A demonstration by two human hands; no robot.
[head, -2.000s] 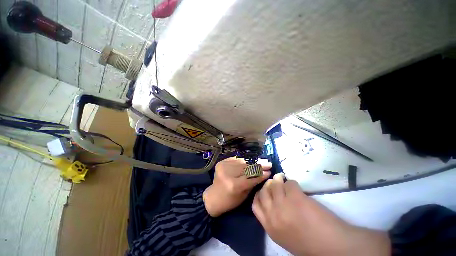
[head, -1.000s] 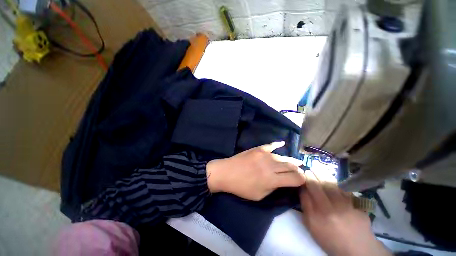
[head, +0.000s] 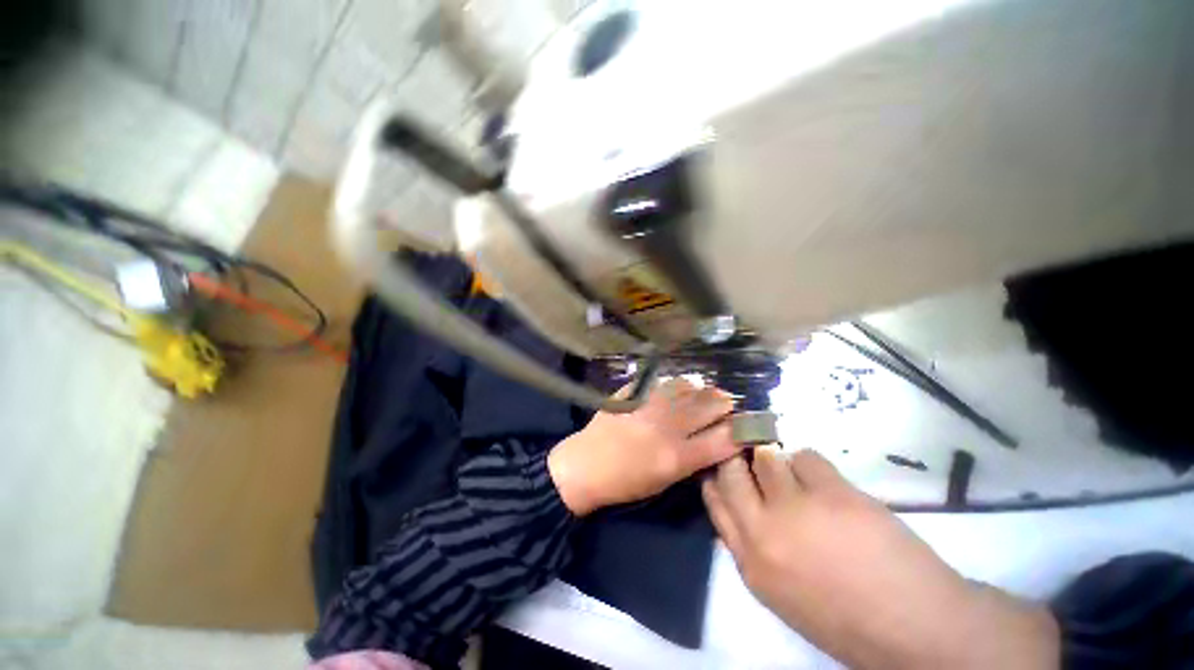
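Note:
The dark garment piece lies under both hands, bunched to the left, with a corner hanging towards me. My left hand, in a striped sleeve, lies on the cloth just beside the needle area, fingers pressed down. My right hand is close against it, fingertips pinching the cloth edge. The knurled part is just above the fingertips. The sewing machine head hangs over the work, blurred. The needle and presser foot are hidden or too blurred to tell.
Tweezers and a small dark strip lie on the bed at right. A black cloth piece with a jagged edge is beyond them. A cardboard sheet, yellow plug and cables are at left.
The view has swung from low beside the machine head back to above it. The hands remain together on the cloth by the needle area; tweezers and strip show again.

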